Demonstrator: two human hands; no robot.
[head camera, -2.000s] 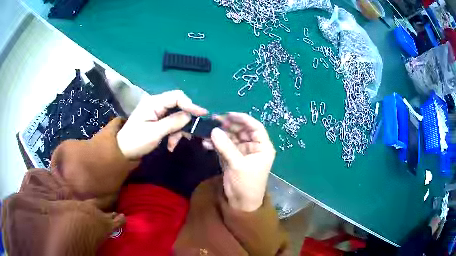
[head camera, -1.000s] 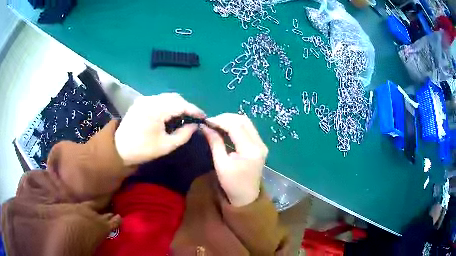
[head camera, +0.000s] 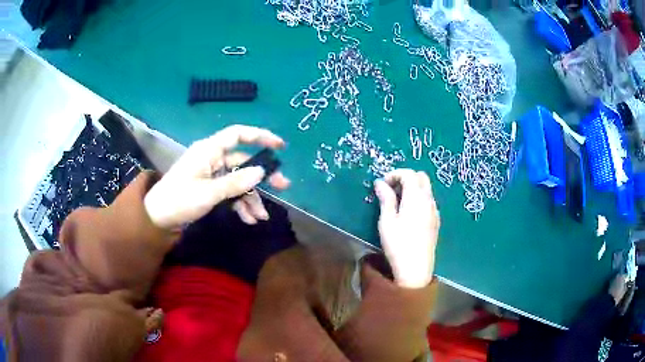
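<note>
My left hand (head camera: 212, 177) holds a small black rubber strip (head camera: 263, 164) between thumb and fingers above the table's near edge. My right hand (head camera: 407, 219) is at the near end of the pile of small metal fittings (head camera: 358, 131), thumb and index finger close together at the fittings. Whether a fitting is between these fingertips cannot be told. A ribbed black rubber sheet (head camera: 223, 91) lies flat on the green table beyond my left hand. A single oval wire link (head camera: 234, 51) lies beyond the sheet.
Heaps of wire links (head camera: 475, 134) lie at the right, by a clear plastic bag (head camera: 488, 46). Blue bins (head camera: 543, 147) stand further right. A white basket (head camera: 32, 212) with black parts is at the left. Black mouldings (head camera: 60, 21) lie at the far left corner.
My right hand has left the strip and moved right to the small fittings. My left hand still holds the strip. The view has shifted, so table things appear further left.
</note>
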